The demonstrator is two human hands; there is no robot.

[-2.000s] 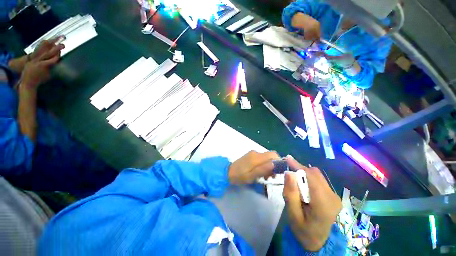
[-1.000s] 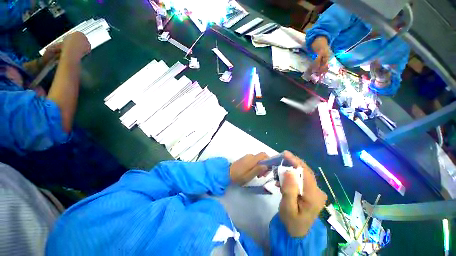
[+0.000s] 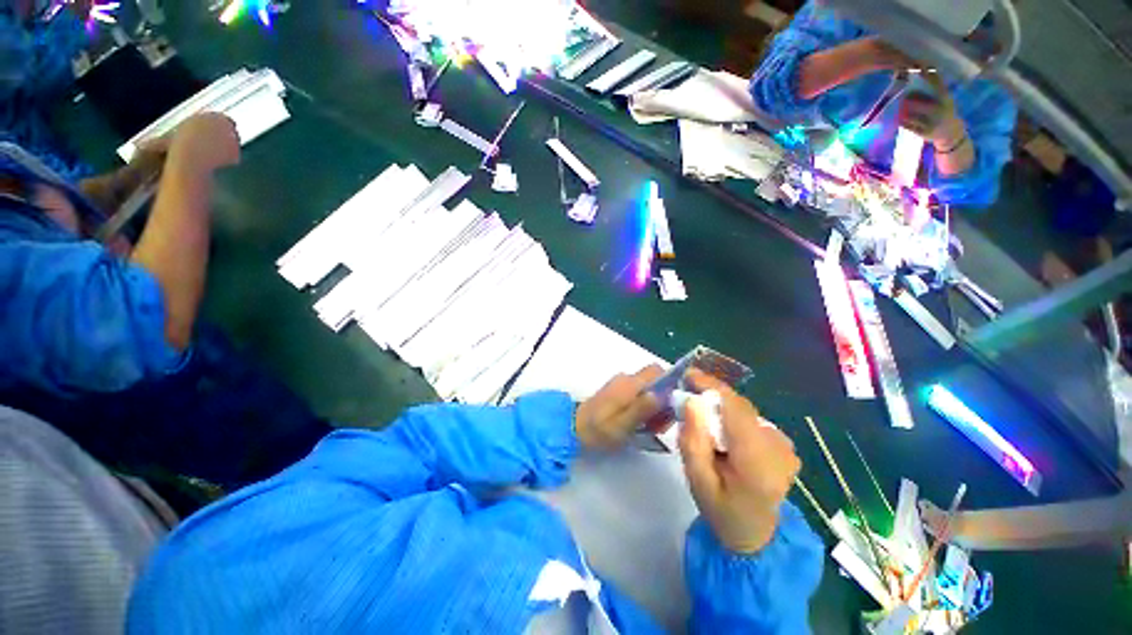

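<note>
My left hand (image 3: 615, 412) grips a flat dull sleeve (image 3: 680, 372) near its lower end; the sleeve slants up to the right between my hands. My right hand (image 3: 735, 461) pinches a small white block (image 3: 709, 419) against the sleeve with thumb and fingers. How far the block and sleeve are joined is hidden by my fingers. Both hands are over the right part of the white work sheet (image 3: 581, 352). A stack of empty sleeves (image 3: 435, 279) lies fanned to the left of the sheet.
A pile of LED units (image 3: 912, 558) lies at lower right, strips sticking up. Glowing filled sleeves (image 3: 983, 437) and loose LED units (image 3: 658, 242) lie beyond the sheet. A person's arm (image 3: 186, 236) is at left; another person works opposite. A grey frame bar (image 3: 1055, 304) crosses at right.
The sleeve end now points up to the right above my right hand. My hands stay close together. The opposite person's hands have lifted from their lit heap. The view has shifted slightly.
</note>
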